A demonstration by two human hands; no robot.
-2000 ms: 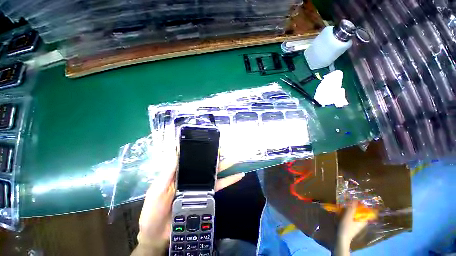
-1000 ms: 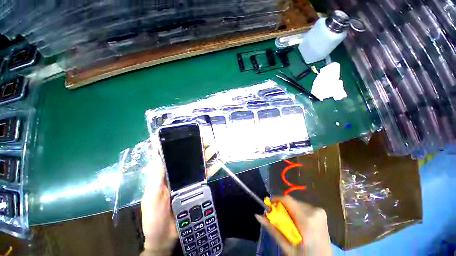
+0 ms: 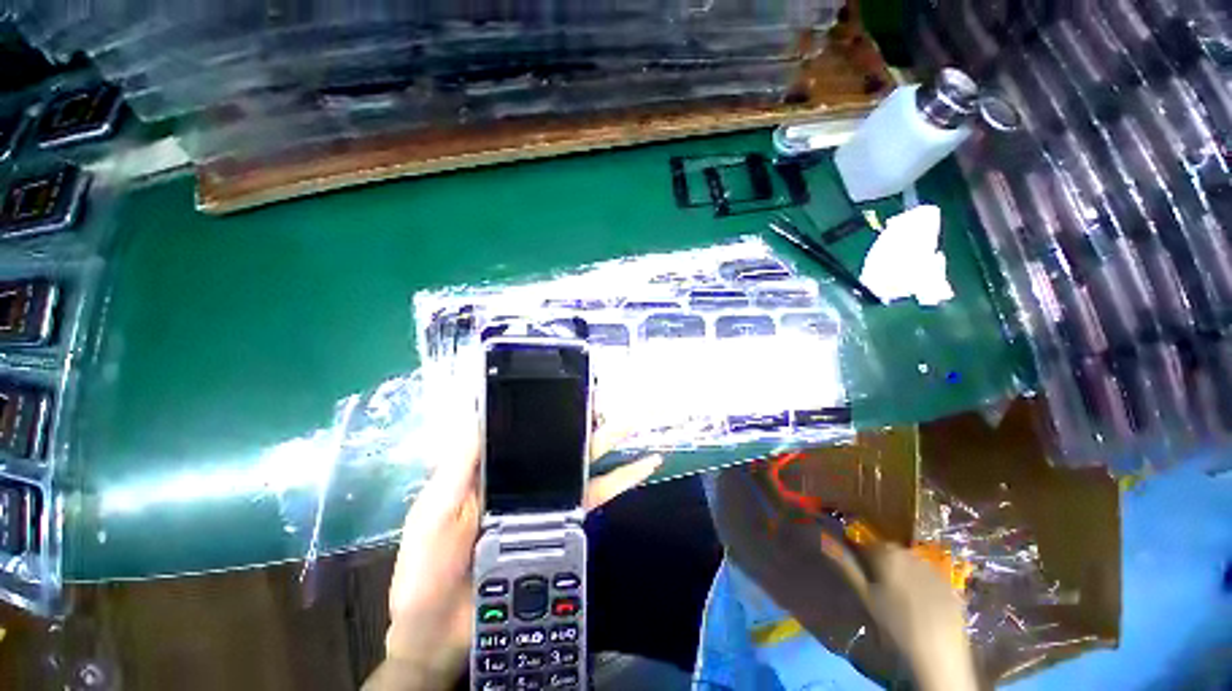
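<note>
An open silver-grey flip phone (image 3: 530, 540) stands upright in the view, its dark screen above the keypad. My left hand (image 3: 439, 574) holds it from behind, with fingers showing at its right side. My right hand (image 3: 912, 601) is blurred at the lower right, around the orange grip of the air blow gun (image 3: 946, 560). The fingers are hard to make out. A clear, shiny lens tray (image 3: 716, 378) lies behind the phone, with white-centred panels in it.
Crinkled clear film (image 3: 378, 432) lies left of the tray. Tweezers (image 3: 824, 261), black frames (image 3: 736, 185), a white bottle (image 3: 899, 146) and a cloth (image 3: 908, 257) are behind. Stacked trays (image 3: 1121, 243) stand right. A cardboard box (image 3: 1081, 540) with film scraps is below the bench edge.
My right hand has moved the blow gun away from the phone, to the right over the box area. The phone has turned more upright and shifted slightly right in my left hand.
</note>
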